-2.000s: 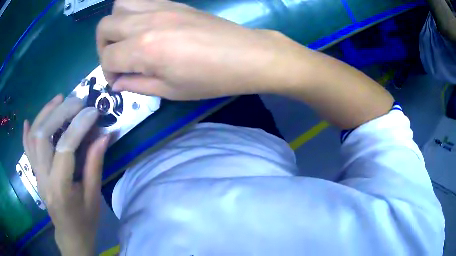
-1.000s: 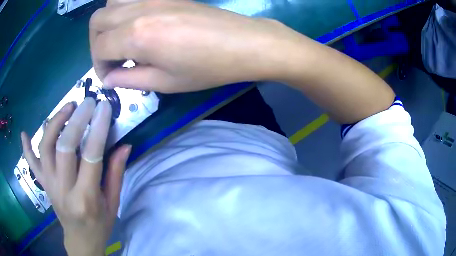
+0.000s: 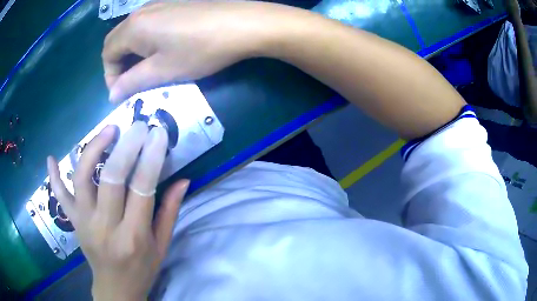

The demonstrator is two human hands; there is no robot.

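A long silver metal plate (image 3: 194, 117) lies slantwise on the dark-green work surface, with round dark openings in a row. My left hand (image 3: 121, 206) lies over its middle. Two fingers wear pale finger cots and their tips rest on the upper-right opening (image 3: 168, 126). A lower-left opening (image 3: 57, 213) shows beside the hand. My right hand (image 3: 159, 50) is above the plate's far edge, fingers curled and thumb pointing down-left. Its fingertips are partly hidden, so I cannot tell whether it holds anything.
Small red-copper parts (image 3: 10, 144) lie at the far left. Part of another silver plate (image 3: 118, 7) shows at the top. Blue edging (image 3: 259, 154) runs along the surface's near side. Another person's arm (image 3: 520, 53) and light clothing are at the upper right.
The plate and my left hand have shifted right. My right hand has come off the opening to the plate's far edge, uncovering the plate's right end.
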